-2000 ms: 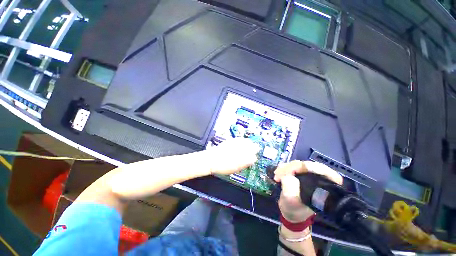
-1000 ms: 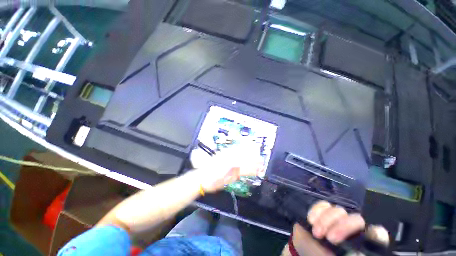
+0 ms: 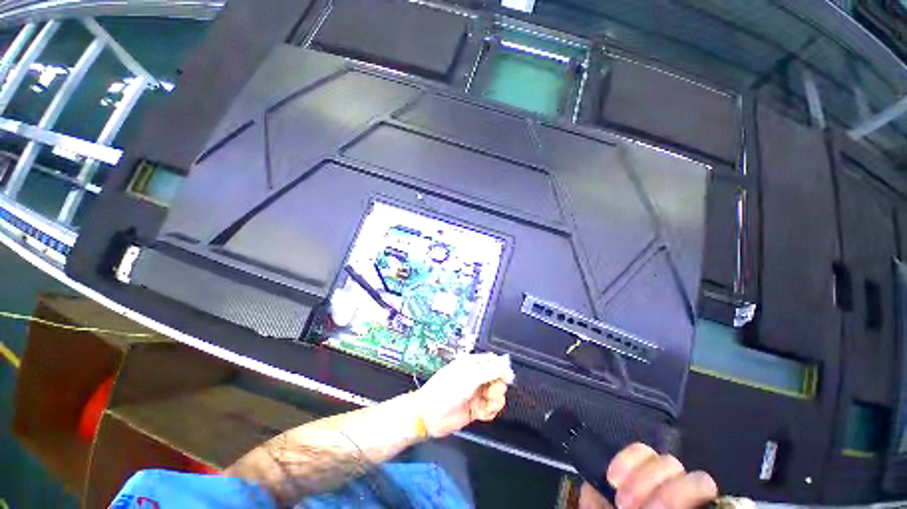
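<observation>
The green main board sits in the bright recess of the black TV back cover. A dark lead lies over the board's left part. My left hand is just off the board's lower right corner, fingers curled together; whether they pinch something small is hidden. My right hand, cut off by the bottom edge, is around the black electric screwdriver, which points up and left, apart from the board.
A port plate with a row of holes lies right of the board. The black carrier surrounds the TV. The pale line edge curves across the near side. An open brown carton with red material stands at lower left.
My left hand has moved off the board to its lower right, uncovering the board and the dark lead. My right hand and the screwdriver are lower in view. The TV appears shifted left in view.
</observation>
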